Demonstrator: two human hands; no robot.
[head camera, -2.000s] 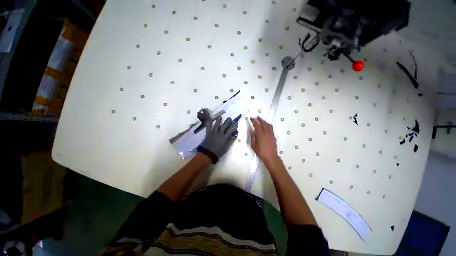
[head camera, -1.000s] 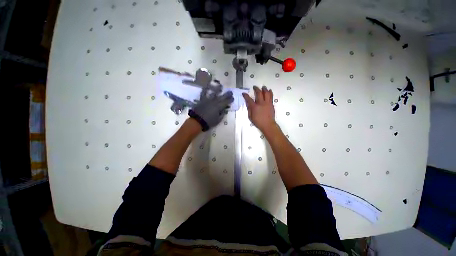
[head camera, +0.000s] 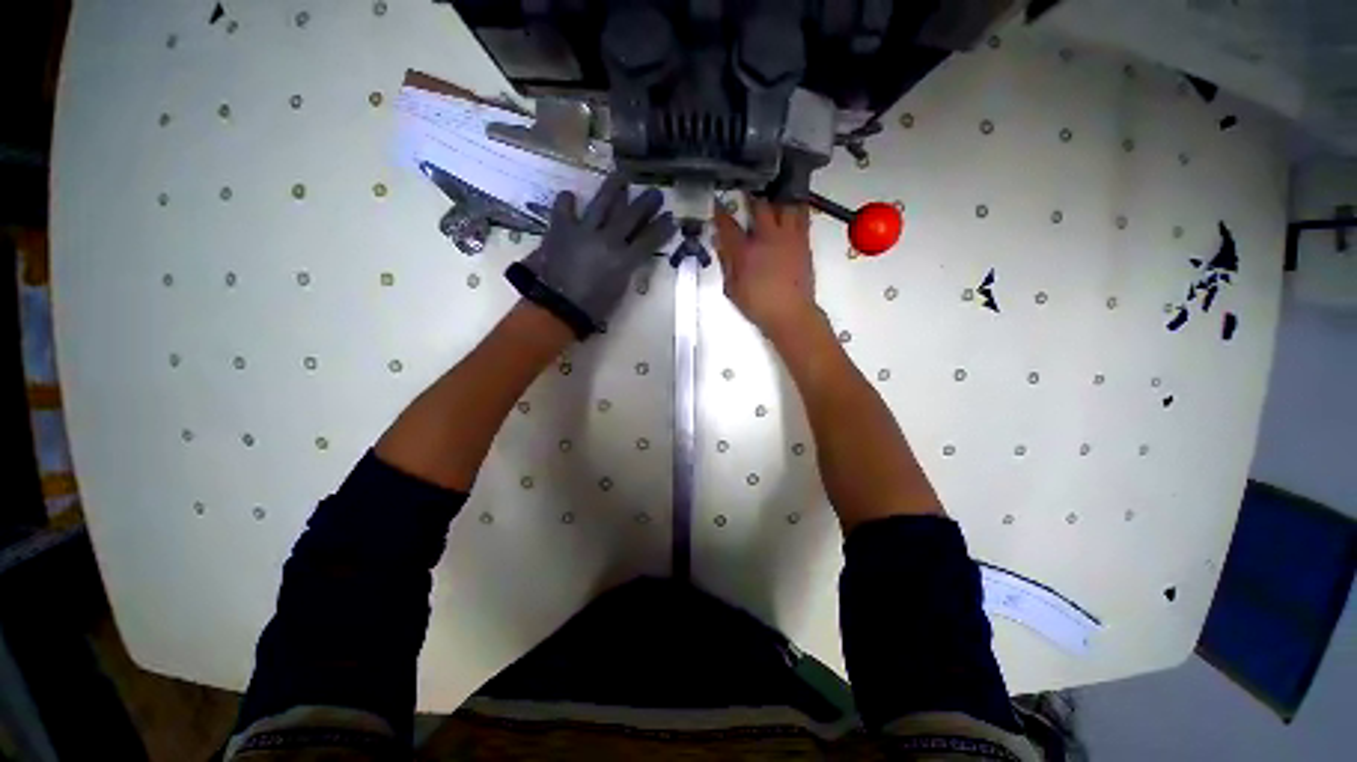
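Note:
A fabric stack with a white paper marker (head camera: 473, 143) lies left of the machine head, its right end hidden under the head and my hand. One silver clamp (head camera: 560, 131) is on its upper edge and another clamp (head camera: 467, 223) on its lower edge. My left hand (head camera: 589, 262), in a grey glove, rests with spread fingers on the stack's lower right part and holds it. My bare right hand (head camera: 768, 265) is right of the blade guard (head camera: 689, 247); its fingertips are hidden under the head. The blade itself cannot be made out.
The machine head (head camera: 697, 97) hangs over the work, with a red ball knob (head camera: 875, 228) at its right. A metal slot strip (head camera: 685, 417) runs towards me. A cut curved piece (head camera: 1034, 603) lies at the lower right, partly behind my sleeve. Black scraps (head camera: 1213, 280) lie at the right.
The view has swung and moved nearer the machine. The stack and both hands have moved up to the machine head, and the stack now tilts down to the right, with its right end under the head.

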